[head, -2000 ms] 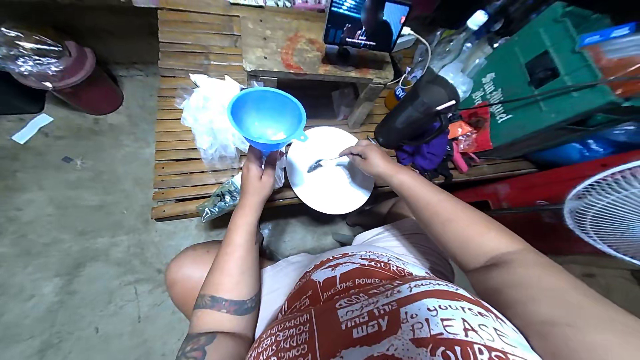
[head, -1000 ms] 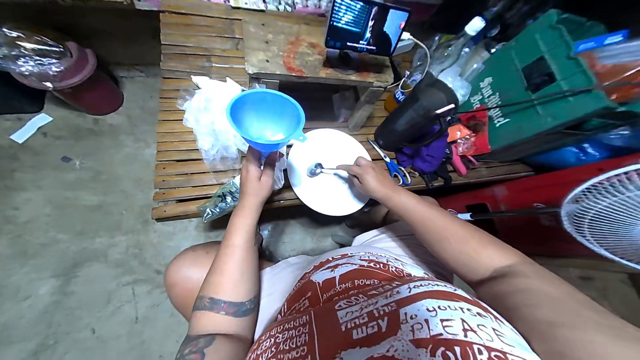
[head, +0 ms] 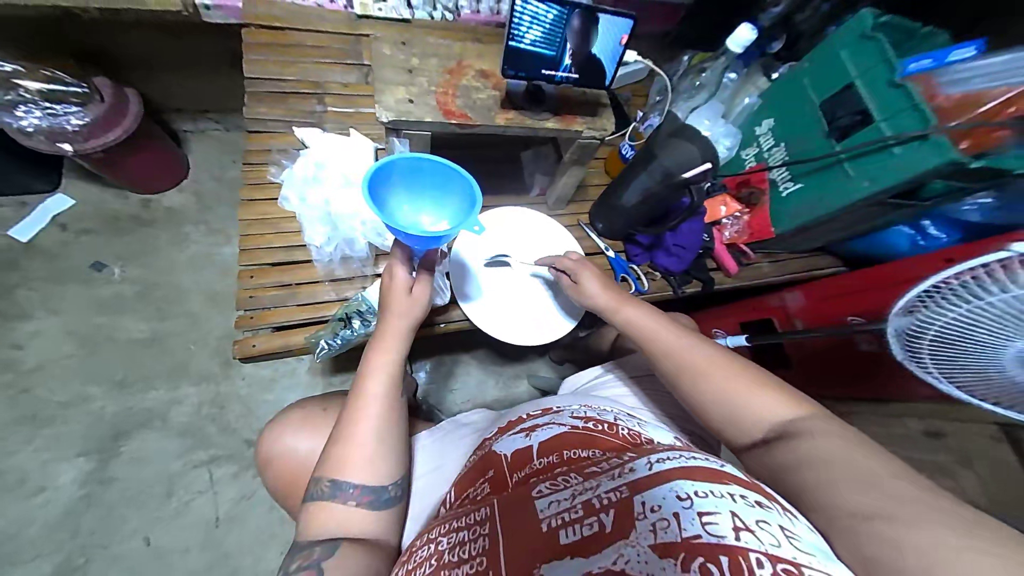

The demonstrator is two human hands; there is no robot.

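Observation:
My left hand (head: 410, 280) is closed around the neck of a blue plastic funnel (head: 422, 196), whose wide mouth faces up. Some clear plastic shows beside and below that hand. In my right hand (head: 572, 276) is the handle of a metal spoon (head: 500, 262), its bowl over a round white container or plate (head: 520, 308); what the white surface is, I cannot tell. Left of the funnel lies a heap of clear plastic bags (head: 332, 196) on the bamboo slat bench. A plastic packet with dark printing (head: 346, 324) rests at the bench's front edge, beside my left wrist.
Blue-handled scissors (head: 620, 260) lie right of the white round thing. Behind stands a low wooden table (head: 448, 88) with a lit screen (head: 566, 40). A black bag (head: 656, 176), a green crate (head: 848, 120) and a fan (head: 968, 328) are at the right, a maroon bin (head: 136, 152) at the left.
My right hand has shifted the spoon about over the white surface. The scissors, not seen in the earliest frame, show beside the black bag. My left hand keeps the funnel in nearly the same place.

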